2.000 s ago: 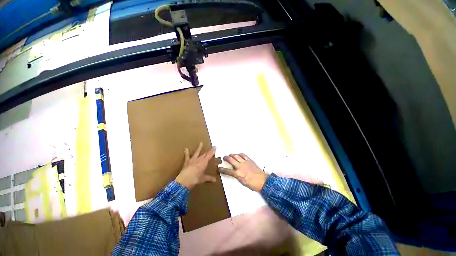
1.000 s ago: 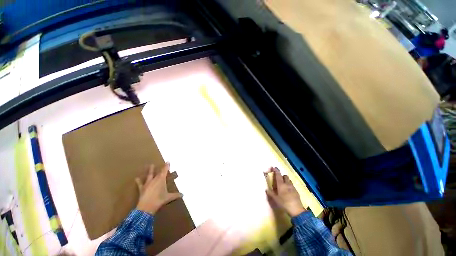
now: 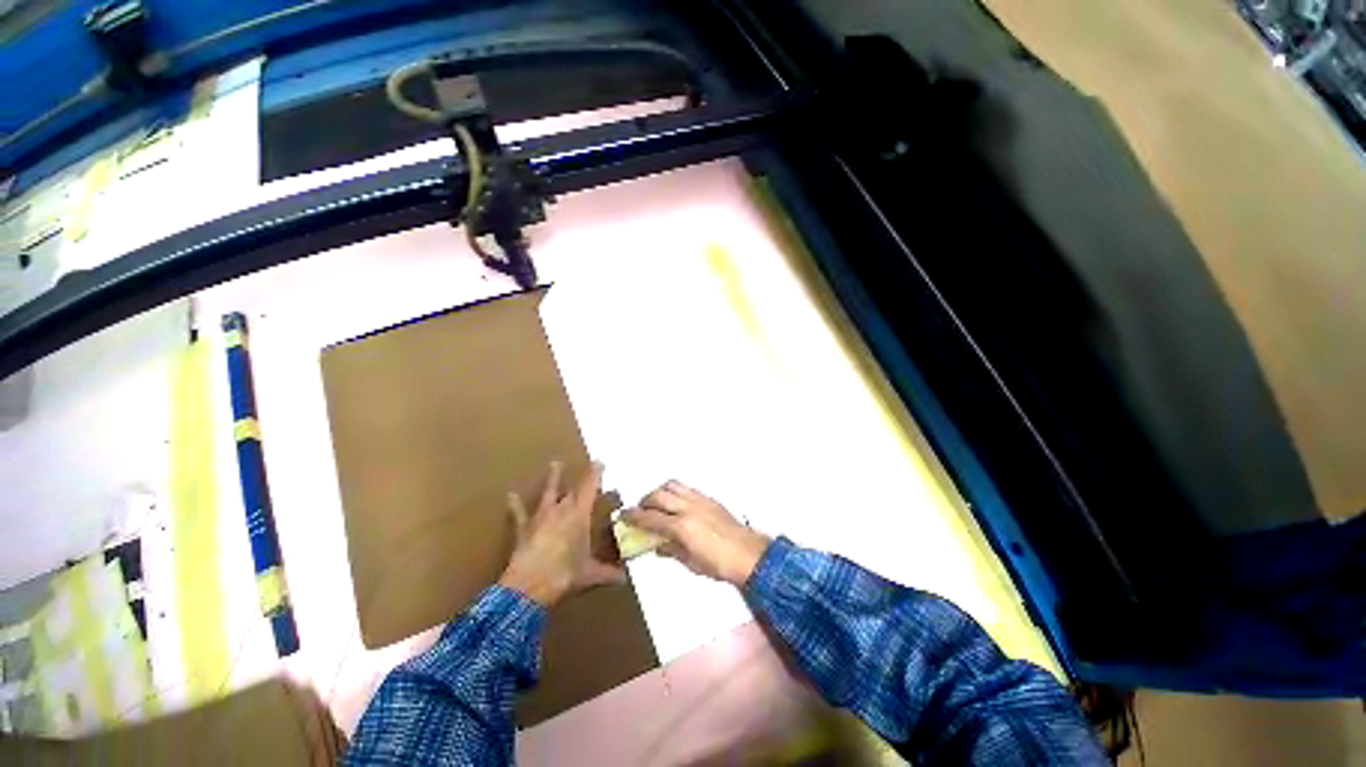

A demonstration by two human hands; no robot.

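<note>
The brown leather panel (image 3: 450,435) lies flat in the opening of the pink-white template board (image 3: 659,270). My left hand (image 3: 557,540) rests on the panel near its right edge, fingers spread, holding nothing. My right hand (image 3: 692,528) is just to its right and grips a small yellowish block (image 3: 635,535) at the panel's right edge. Part of the block is hidden under my fingers.
The laser head (image 3: 507,210) hangs from the gantry beam (image 3: 360,210) just beyond the panel's far right corner. A blue strip with yellow tape (image 3: 255,480) lies left of the panel. Brown sheets (image 3: 195,734) are at the lower left. A large tan sheet (image 3: 1228,225) drapes at right.
My right hand has moved left from the board's right side to the panel's edge with the yellowish block. My left hand stays on the panel. The camera view has shifted.
</note>
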